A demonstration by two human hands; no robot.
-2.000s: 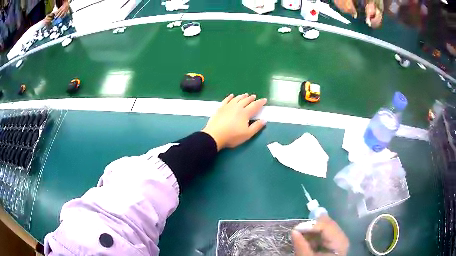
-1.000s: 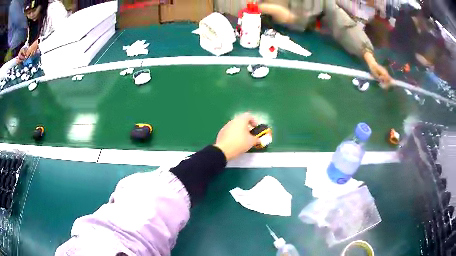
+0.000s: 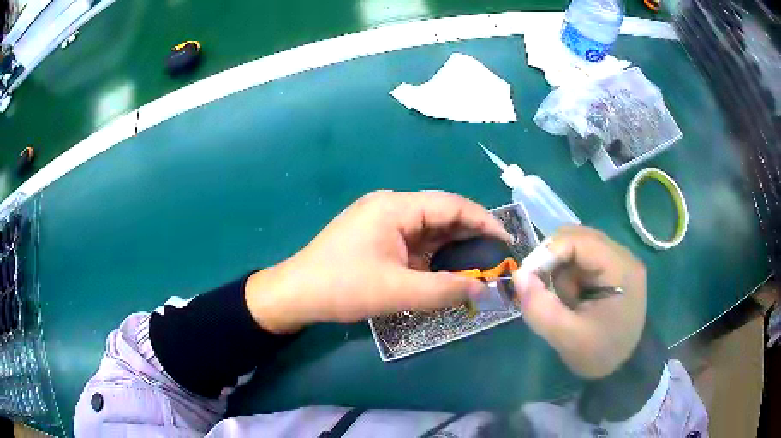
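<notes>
My left hand (image 3: pixel 368 261) holds a black-and-orange plastic unit (image 3: pixel 471 255) over the pin tray (image 3: pixel 411 336), thumb in front and fingers behind. My right hand (image 3: pixel 591 299) is at the unit's right side, with white tape around a finger. The slim silver tweezers (image 3: pixel 604 292) stick out of the right hand; their tip is hidden. The pin tray is a shallow pale-rimmed box full of thin silver pins, partly covered by both hands. The glue bottle (image 3: pixel 541 198) lies just behind the tray, its nozzle pointing up-left.
A torn white paper (image 3: pixel 462 90) lies ahead. At upper right are a water bottle (image 3: pixel 592 27) and a second pin box (image 3: pixel 638 128) partly under crinkled plastic. A tape roll (image 3: pixel 657 208) lies right. The green conveyor (image 3: pixel 283 34) beyond the white rail carries black-and-orange units. Black parts (image 3: pixel 10 274) are at far left.
My left hand has come back from the conveyor with the unit, now over the tray. My right hand is back in view, and the glue bottle lies on the table. The view has tilted down.
</notes>
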